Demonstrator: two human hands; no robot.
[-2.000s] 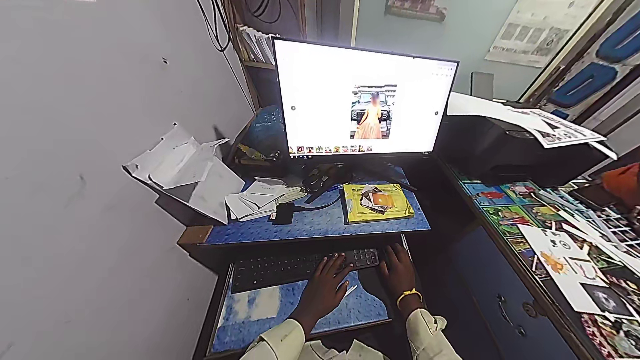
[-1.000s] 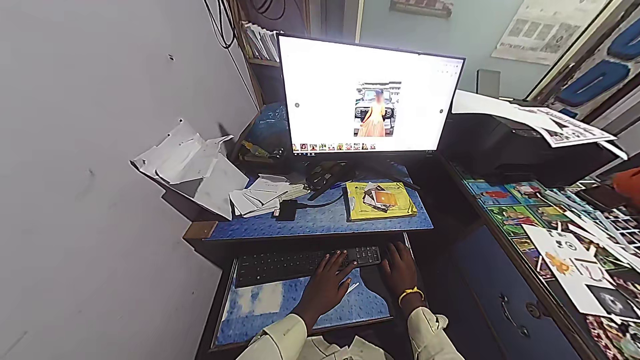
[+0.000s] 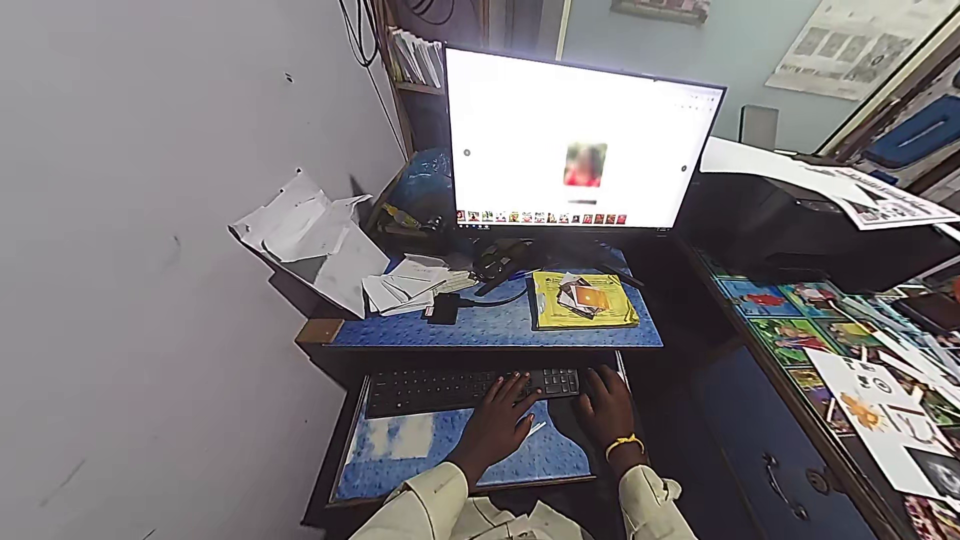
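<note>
My left hand (image 3: 495, 424) rests with spread fingers on the right part of a black keyboard (image 3: 427, 391), which lies on a pull-out tray (image 3: 540, 469) with a blue patterned top. Beside the keyboard's right end is my right hand (image 3: 606, 405), a yellow band round its wrist, palm down over a dark mat; whether a mouse is under it is hidden. Above stands a lit monitor (image 3: 525, 112) showing a small blurred picture over a row of thumbnails.
The desk shelf holds a yellow packet (image 3: 555, 313) with small photos, a black adapter (image 3: 445, 308) with a cable, and loose papers (image 3: 405, 285). Crumpled sheets (image 3: 307, 232) lean by the left wall. At right are a black printer (image 3: 757, 217) with paper and a picture-covered table (image 3: 787, 337).
The larger picture of a figure in orange before a vehicle on the monitor has given way to a smaller, blurred one with red at its bottom. Both hands have stayed nearly in place.
</note>
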